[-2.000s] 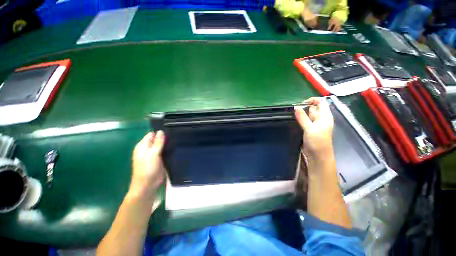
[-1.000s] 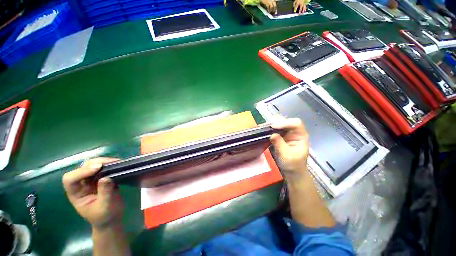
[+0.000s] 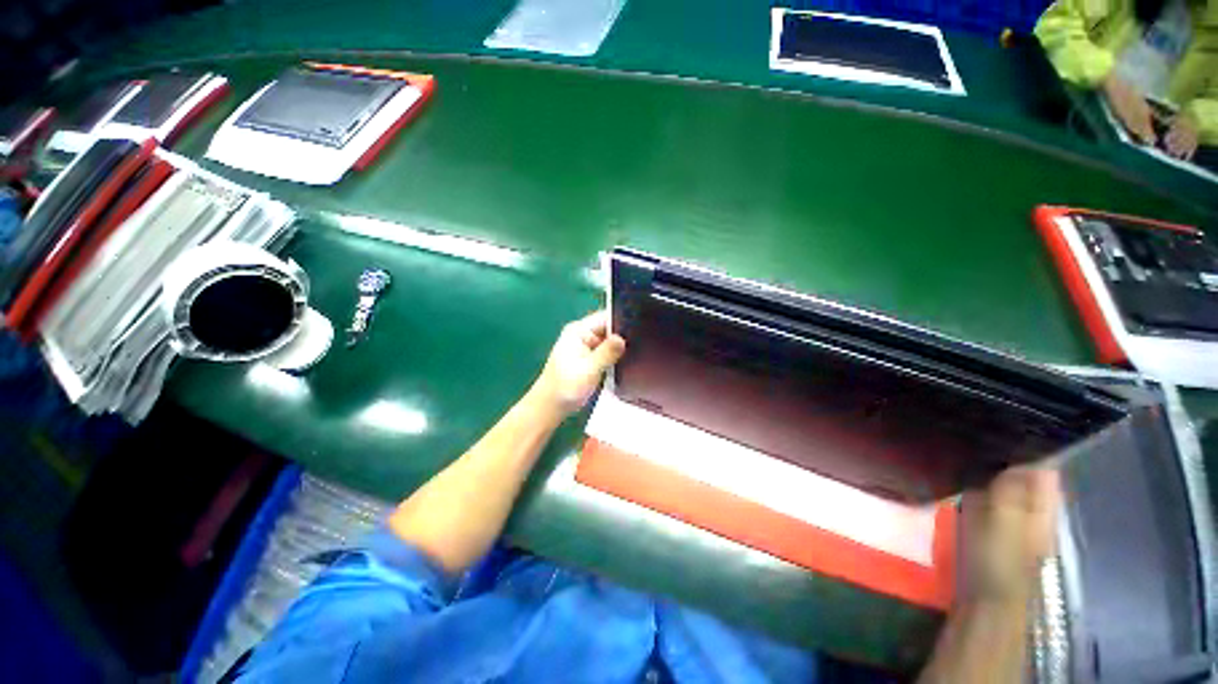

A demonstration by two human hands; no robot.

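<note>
A closed laptop unit (image 3: 815, 388) is held tilted up, its long thick dark edge at the top and its dark face towards me. My left hand (image 3: 584, 361) grips its left short side. My right hand (image 3: 1008, 535) is blurred, at its lower right corner. Beneath the laptop lie a white protective sheet (image 3: 748, 468) and a red foam sheet (image 3: 768, 529), showing along the front. To the right, partly behind my right hand, lies a grey bottom cover (image 3: 1135, 535) on bubble bags.
At left are a white round holder (image 3: 200, 334), a wristwatch (image 3: 367, 302) and a white layered pile (image 3: 140, 274). A laptop on red foam (image 3: 314, 107) lies farther back. An open laptop base (image 3: 1159, 274) is at right. A person in yellow (image 3: 1069, 54) works across the green bench (image 3: 534, 174).
The view has turned left. The laptop, held edge-on above the foam, now shows its dark face and sits lower over the white sheet. Both hands still hold its ends.
</note>
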